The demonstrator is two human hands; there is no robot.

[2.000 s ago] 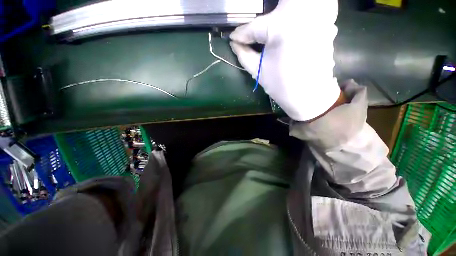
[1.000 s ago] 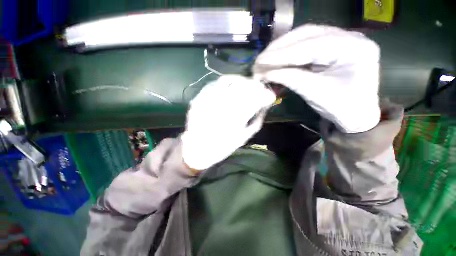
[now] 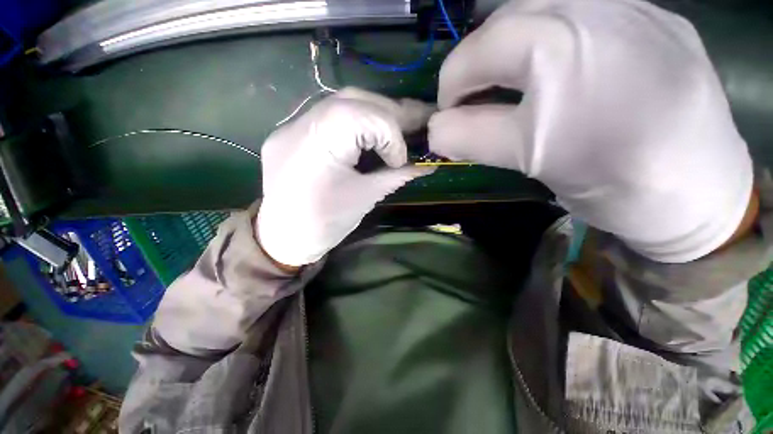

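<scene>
My left hand (image 3: 326,174) and my right hand (image 3: 602,127), both in white gloves, meet over the front of the bench. Between their fingertips is a small thin part with a yellow edge (image 3: 445,163), perhaps a circuit board. The fingers cover most of it. The long silver aluminium housing (image 3: 229,21) lies behind at the back left, its upper side cut off by the picture's edge. A blue wire (image 3: 394,66) curves from its dark right end towards my hands. A white wire (image 3: 318,75) runs down from the housing's front side and passes behind my left hand.
A thin silvery solder wire (image 3: 182,131) lies on the dark green bench mat (image 3: 203,174), left of my hands. A dark holder (image 3: 42,161) stands at the left bench edge. Below left is a blue basket (image 3: 127,292) with metal parts; green mesh baskets show below left and at the right edge.
Two seconds ago only my right hand was in view, near the housing. Both hands are now together in front of it. Since one second ago they look larger, and the yellow-edged part lies level between them.
</scene>
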